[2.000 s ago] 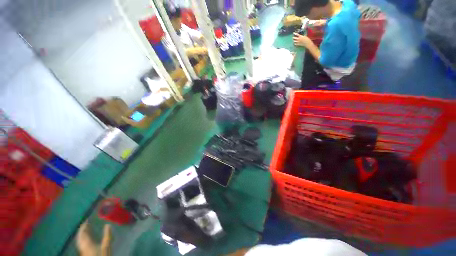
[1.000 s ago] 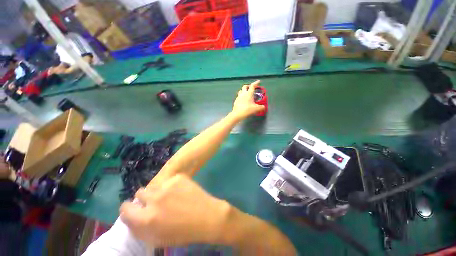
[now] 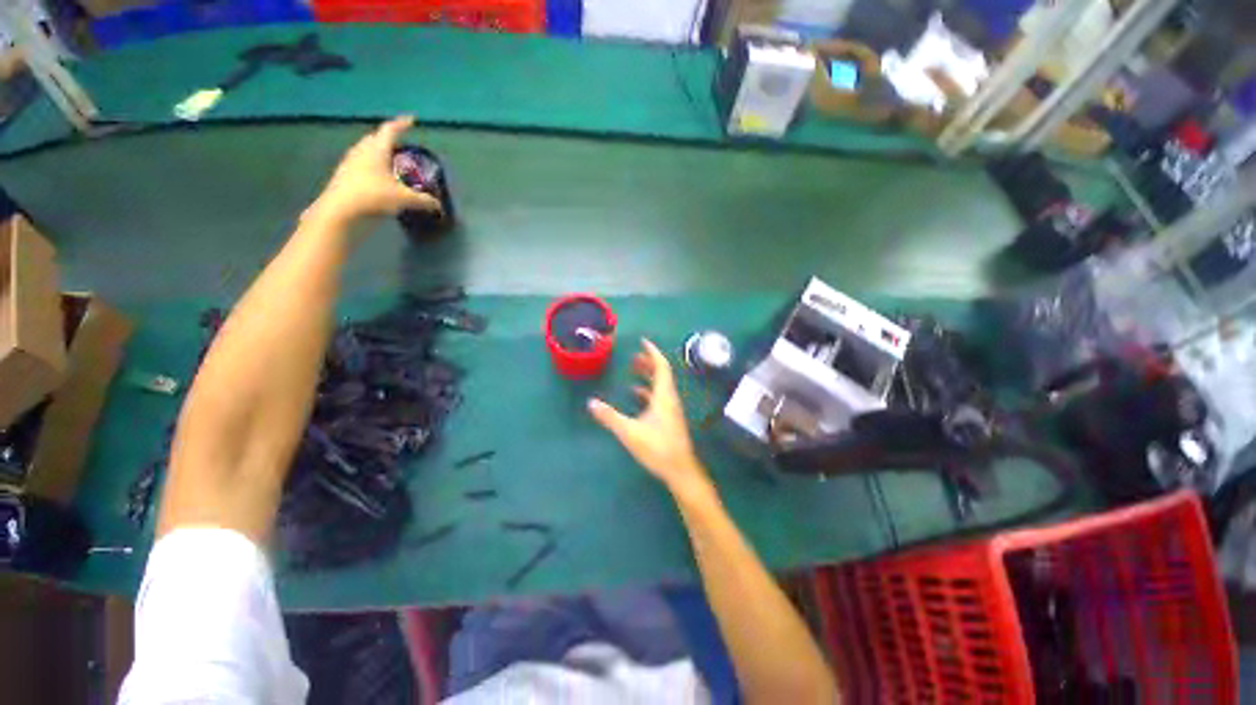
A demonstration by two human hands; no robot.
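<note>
A black speaker housing (image 3: 428, 218) is on the conveyor. My left hand (image 3: 369, 179) is around its left side, with the thumb across its near end and the index finger above it. A red speaker housing (image 3: 580, 361) stands on the green bench, its dark open end up, with a light strand inside. My right hand (image 3: 653, 422) is just right of and below it, open and empty, with thumb and fingers apart and not touching it.
Black panels (image 3: 372, 427) lie piled on the left of the bench. Right of the red housing are a round silver-white object (image 3: 709, 351), a screw feeder (image 3: 857, 344) and a black electric screwdriver (image 3: 895, 444). A red crate (image 3: 909, 620) is at the lower right. Cardboard boxes (image 3: 83, 413) stand left.
The red housing has moved from the conveyor onto the bench and is released. My left hand has moved left to the black housing. My right hand has opened out beside the red housing.
</note>
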